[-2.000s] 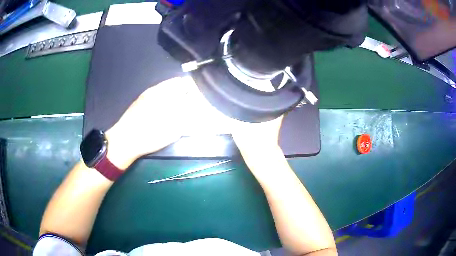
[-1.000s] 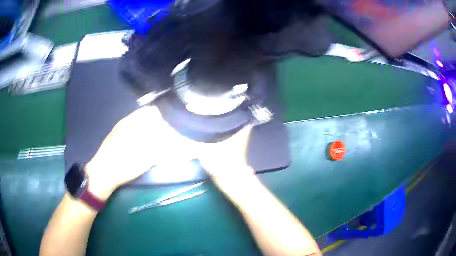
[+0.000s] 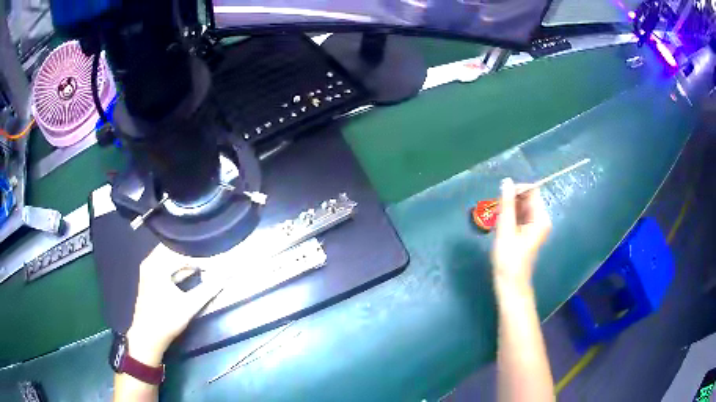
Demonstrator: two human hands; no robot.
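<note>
My right hand [image 3: 520, 216] holds a thin tan stick [image 3: 562, 173] at the red pot [image 3: 484, 216] on the green bench; its lower tip is hidden by the fingers. My left hand [image 3: 174, 289] is on the black board [image 3: 369, 242] under the microscope [image 3: 188, 180], at the left end of a silvery strip [image 3: 294, 261]. Glare hides its fingertips, but they appear to hold the strip. A second strip with small round parts [image 3: 322, 218] lies just behind it. Thin tweezers [image 3: 250, 352] lie at the board's front edge.
A dark strip [image 3: 59, 255] lies left of the board. Behind are a pink fan [image 3: 69, 93], a black keyboard [image 3: 275, 86] and a monitor [image 3: 377, 17]. A blue stool [image 3: 628, 283] stands on the floor at the right. Another small dark piece [image 3: 31, 392] lies at the lower left.
My right hand has moved from under the microscope to the red pot, and the stick now shows. The view has swung right and up, and both strips now show. My left hand stays under the microscope.
</note>
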